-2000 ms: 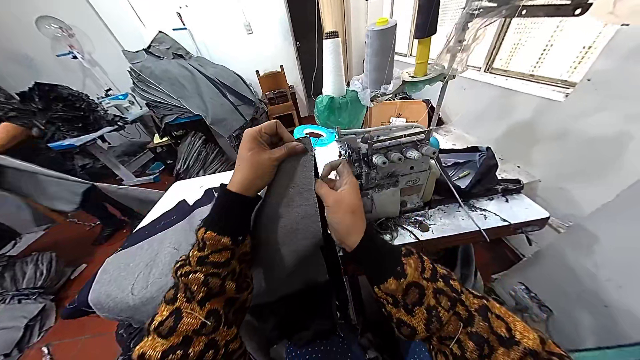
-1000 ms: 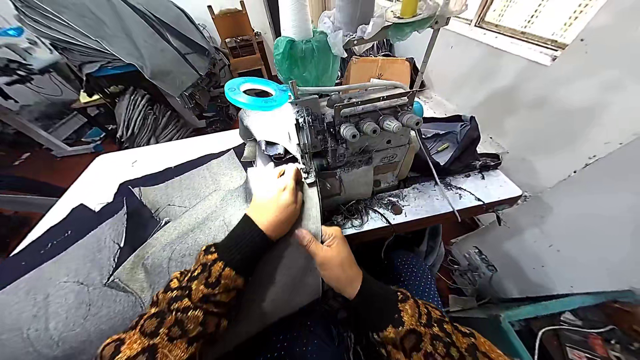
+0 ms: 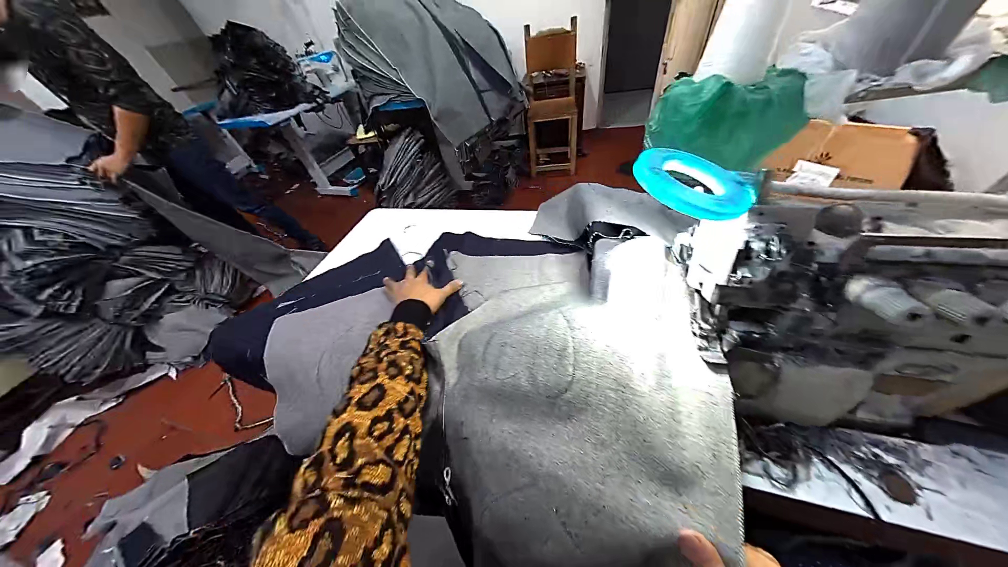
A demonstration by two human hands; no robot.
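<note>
My left hand lies with fingers spread on dark navy fabric on the white sewing table. At the lower right edge of the view, my right hand holds the near edge of a large grey denim panel, thumb on top; most of the hand is hidden. The panel's right edge runs up to the presser foot area of an overlock sewing machine. A bright lamp lights the fabric there, below a blue ring.
Black thread lint litters the table at right. Stacked grey fabric stands at left beside another person. Behind are a wooden chair, a cardboard box and fabric scraps on the red floor.
My left hand has left the fabric by the presser foot and moved left onto the navy fabric. My right hand is now lower along the panel's edge. The view has swung left.
</note>
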